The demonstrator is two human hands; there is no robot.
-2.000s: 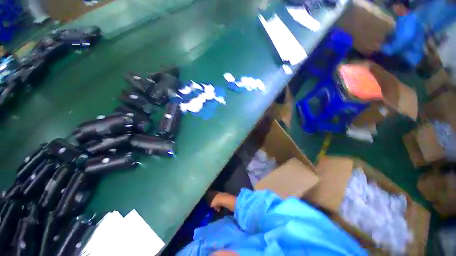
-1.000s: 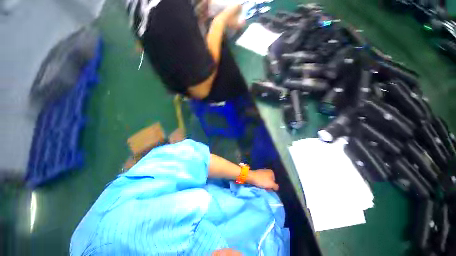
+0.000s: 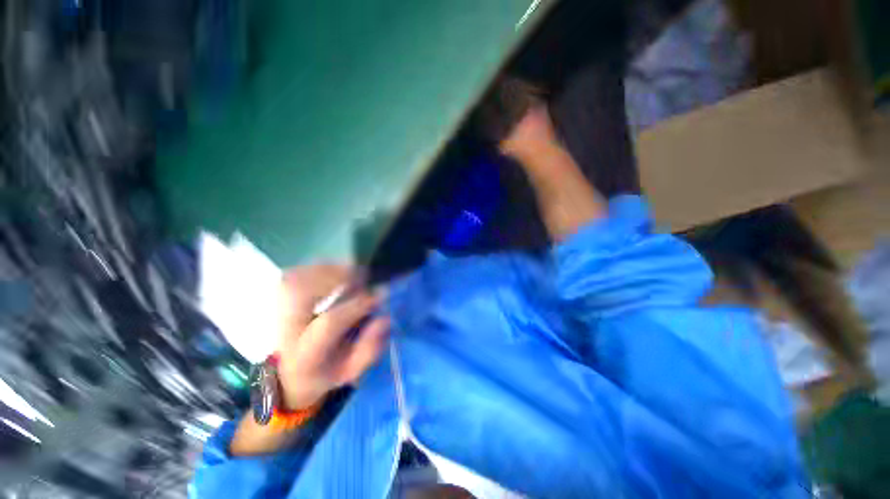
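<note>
The view is strongly blurred. My left hand (image 3: 332, 326), with a dark watch and orange band on the wrist, is at the bench's near edge, its fingers curled. A small pale glint shows at its fingers; I cannot tell if it holds anything. White sheets (image 3: 239, 292) lie beside it, partly hidden behind the hand. Black cylindrical units (image 3: 107, 253) are smeared into streaks at the left. My right hand (image 3: 527, 127) is off the bench edge at upper centre, small and dark; its fingertips and any contents cannot be made out.
The green bench top (image 3: 342, 107) stretches away at upper left. Brown carton flaps (image 3: 747, 146) stand at the right, with pale packets (image 3: 693, 63) behind them. A blue object (image 3: 468, 210) is below the bench edge. My blue smock fills the lower middle.
The view has swung round from the side with another person to the cartons. My left hand has come up to the bench edge by the sheets. My right arm has come into view.
</note>
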